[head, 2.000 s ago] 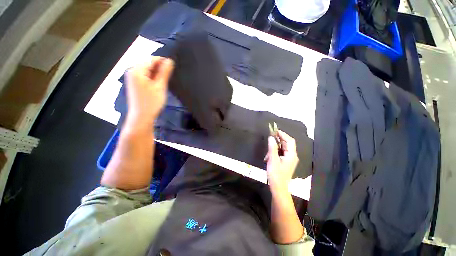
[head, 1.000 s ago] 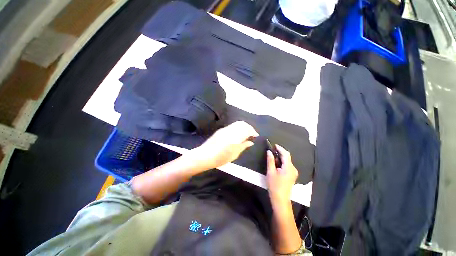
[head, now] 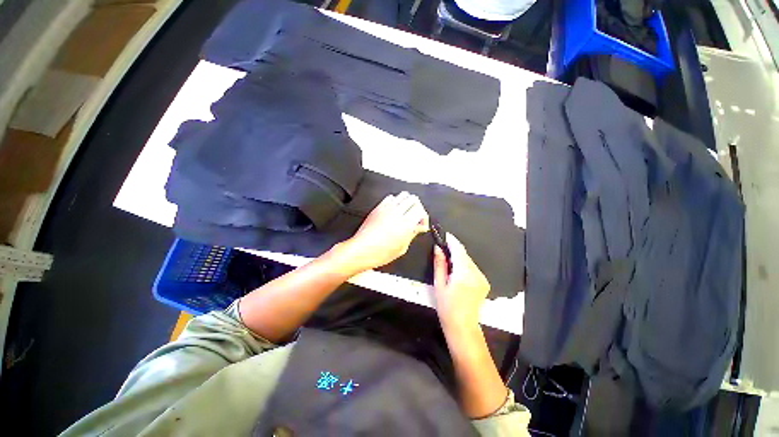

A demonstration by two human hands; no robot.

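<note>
Dark garment panels [head: 478,239] lie in a near stack on the white tabletop [head: 152,181]. A bulky heap of turned-back panels [head: 248,154] sits on the stack's left part, with a welt-like slit on its right side. My left hand [head: 395,229] is over the stack, fingers bent and pinched together at the cloth; what they pinch is too small to tell. My right hand [head: 461,277] holds small dark thread snips [head: 439,235], their tips close to my left fingertips. Whether the blades are closed cannot be told.
A second panel stack [head: 384,81] lies along the far table edge. A large dark panel bundle [head: 632,230] hangs at the right. Blue crates show below the table at left [head: 198,269] and beyond it [head: 589,34]. Loose threads [head: 547,386] hang at lower right.
My left hand has come from the upper left down to the near stack, beside the snips. The cloth it was moving now lies on the left heap. The view has shifted slightly.
</note>
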